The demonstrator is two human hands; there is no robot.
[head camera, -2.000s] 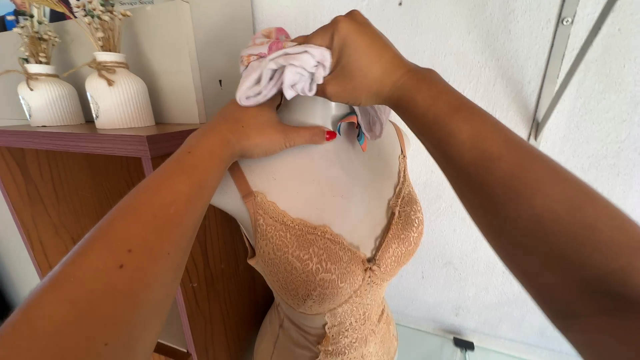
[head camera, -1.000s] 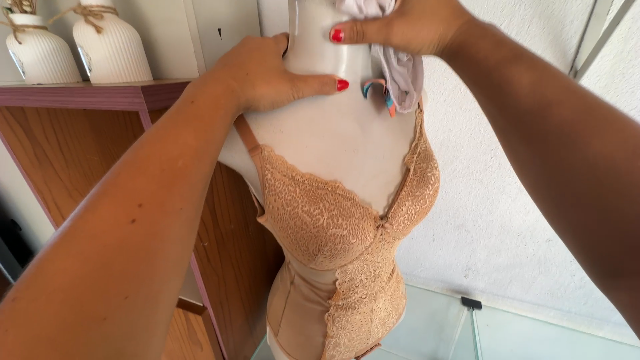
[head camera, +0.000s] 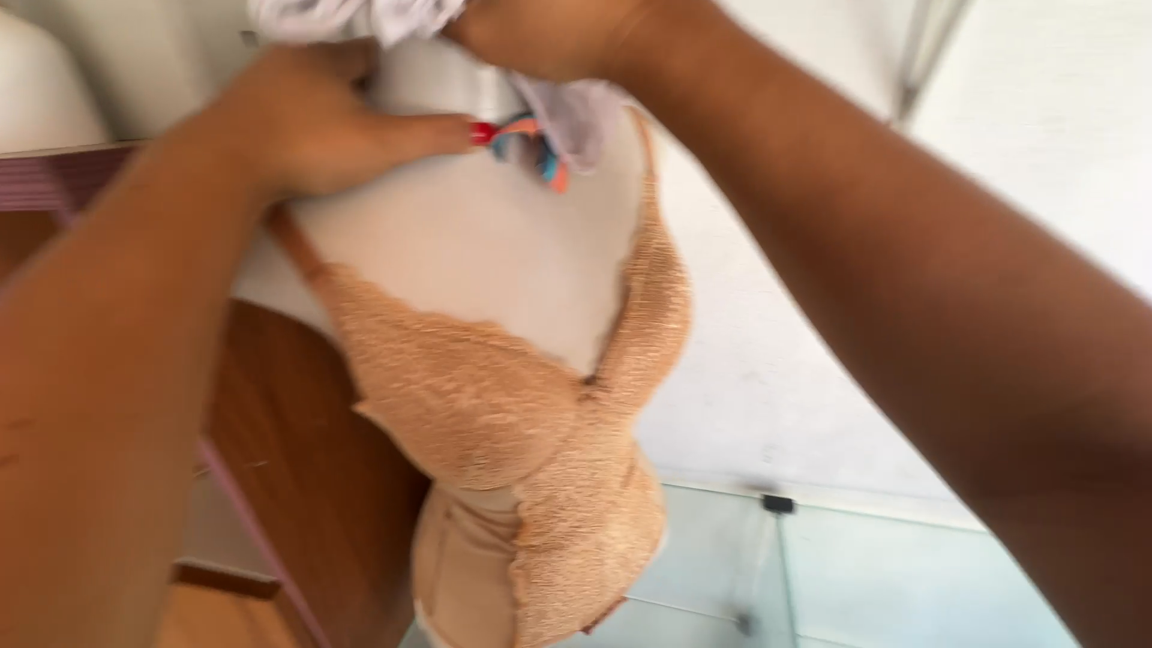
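A white mannequin torso (head camera: 450, 243) wears a tan lace bodysuit (head camera: 468, 405) with thin straps. My left hand (head camera: 315, 126) rests at the mannequin's neck and shoulder, its thumb stretched across the neck base. My right hand (head camera: 549, 36), partly cut off by the top edge, is at the other side of the neck, against a pale lilac cloth (head camera: 576, 117); its fingertips are hidden. More of the cloth bunches at the top, above my left hand. A blue and orange strip (head camera: 540, 153) shows at the neck beside my left thumb. The picture is blurred.
A wooden cabinet (head camera: 297, 432) with purplish edges stands behind the mannequin at the left, with part of a white vase (head camera: 45, 81) on top. Glass panels (head camera: 882, 558) joined by a black clip (head camera: 778, 504) are at the lower right, before a white wall (head camera: 774, 360).
My right thumb, seen on the neck one second ago, is now out of sight. Bunched cloth shows again above my left hand, which stays at the neck. The view has shifted closer.
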